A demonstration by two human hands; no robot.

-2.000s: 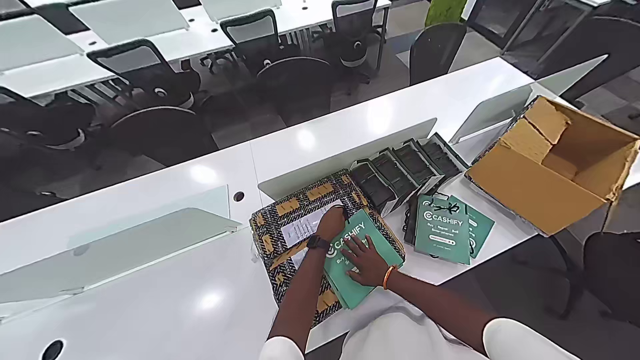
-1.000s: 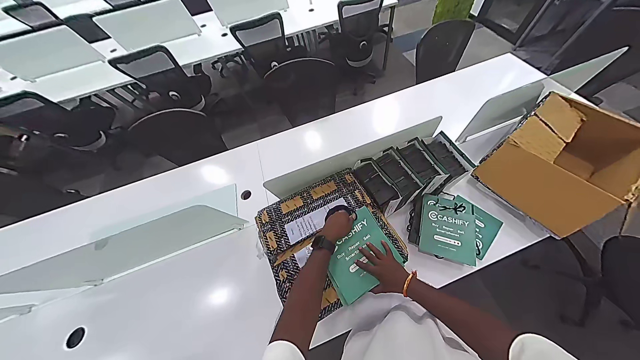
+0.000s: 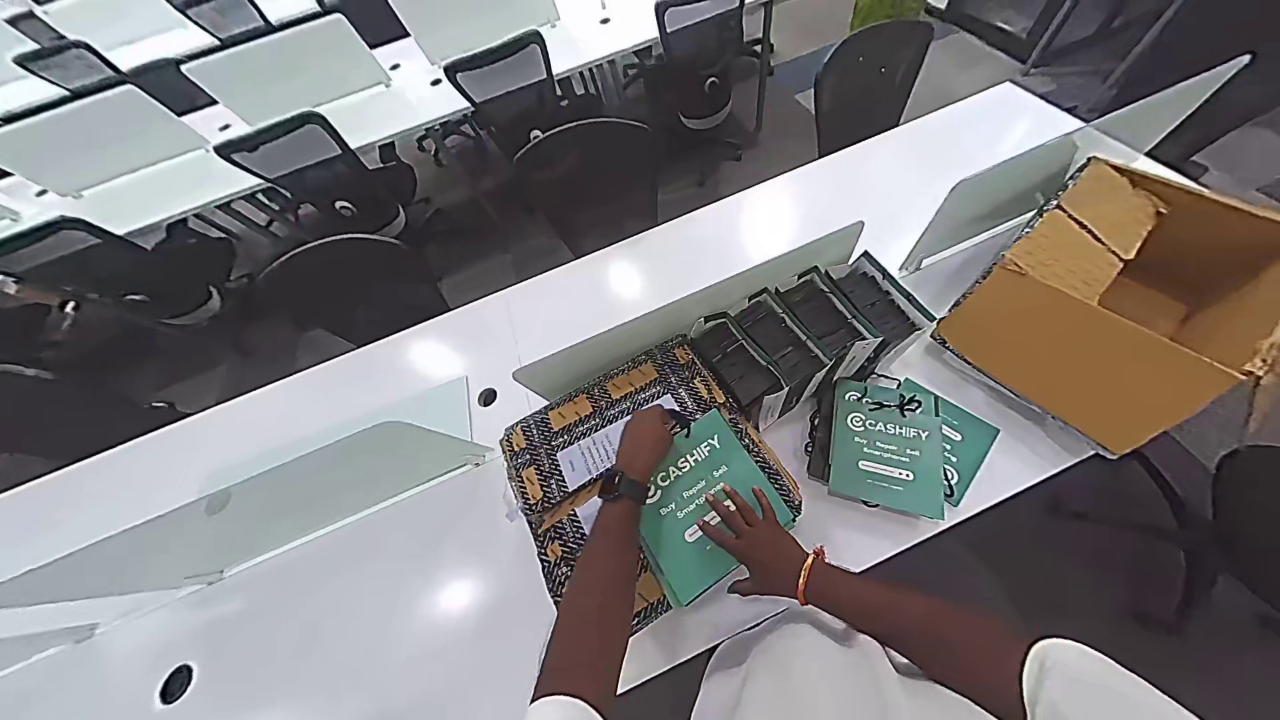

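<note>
A green printed paper bag [image 3: 700, 560] lies flat on a taped cardboard parcel [image 3: 560, 550]. My left hand [image 3: 646, 445] is at the bag's top edge, its fingers bent around a dark cord handle. Flat on the bag's lower right part rests my right hand [image 3: 755, 545], fingers spread. To the right, more green bags [image 3: 885, 465] with black cord handles lie overlapping on the white desk. Behind them several open boxes [image 3: 745, 365] filled with dark flat items stand in a row. A paper sheet on the parcel bears writing and is partly covered by my left hand and wrist.
At the right, a large open cardboard box [image 3: 1090, 350] with torn flaps stands by the desk's end. Low frosted dividers [image 3: 350, 500] rise from the white desk [image 3: 330, 640]. Beyond it are mesh-backed office chairs [image 3: 510, 75] and another row of desks.
My left hand has moved slightly up along the bag's top edge. My right hand stays spread on the bag.
</note>
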